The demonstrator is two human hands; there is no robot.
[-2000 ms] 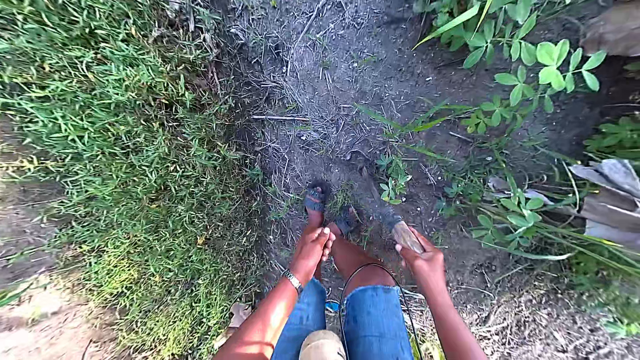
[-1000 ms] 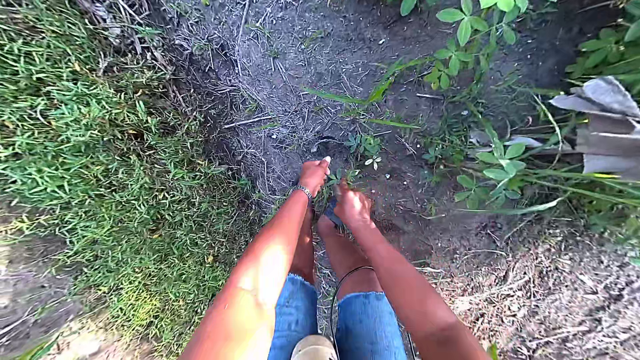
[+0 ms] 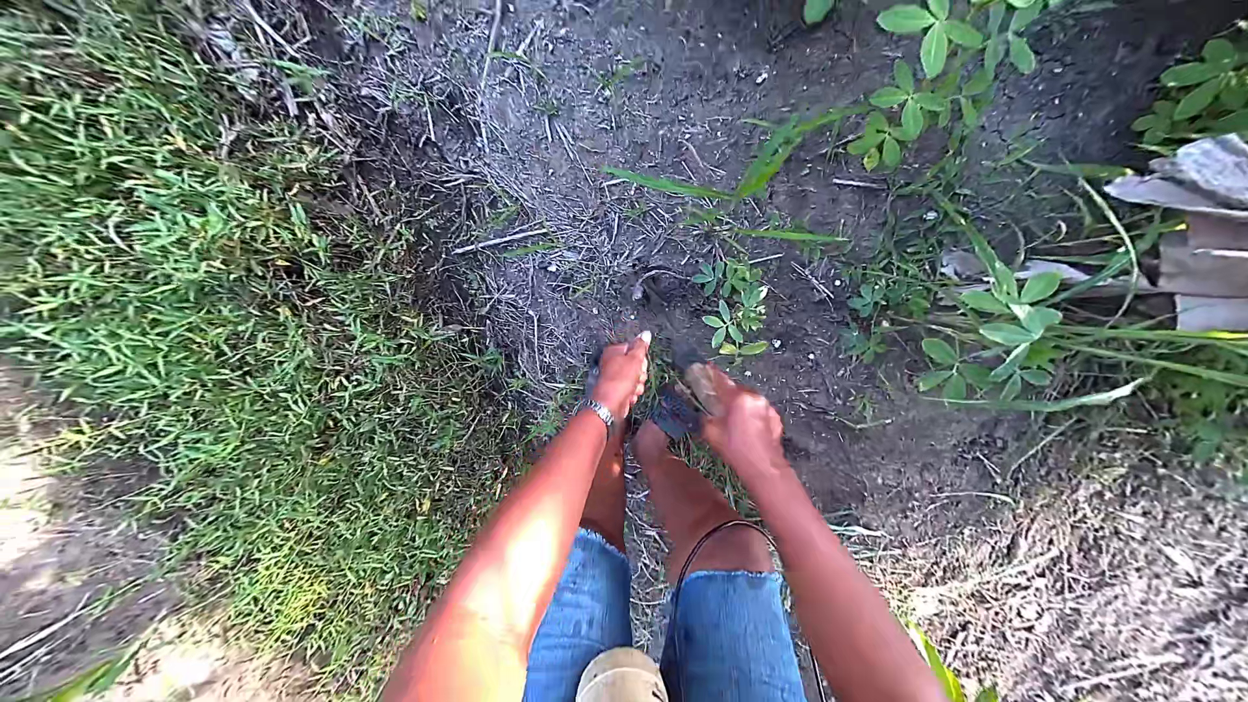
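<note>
My right hand (image 3: 743, 421) is closed around the wooden handle (image 3: 702, 388) of a hand tool, whose dark end points up toward the soil and is blurred. My left hand (image 3: 621, 374), with a metal band at the wrist, is curled just left of the tool; whether it holds anything cannot be told. A small leafy plant (image 3: 731, 307) grows from the bare soil (image 3: 829, 341) just beyond my right hand. My sandaled foot (image 3: 673, 414) shows between the hands, and the other foot is mostly hidden behind my left hand.
Dense grass (image 3: 292, 390) covers the left side. Broad-leaved plants (image 3: 1019, 331) and dry grey-brown leaves (image 3: 1214, 234) stand at the right. Long green blades (image 3: 770, 166) and a dry stick (image 3: 499, 241) lie ahead. A thin dark cord (image 3: 690, 565) loops over my knee.
Two seconds ago my right hand held the tool farther to the right, its blade showing beside the small plant. Both hands came closer together, then my right hand moved slightly away from my left.
</note>
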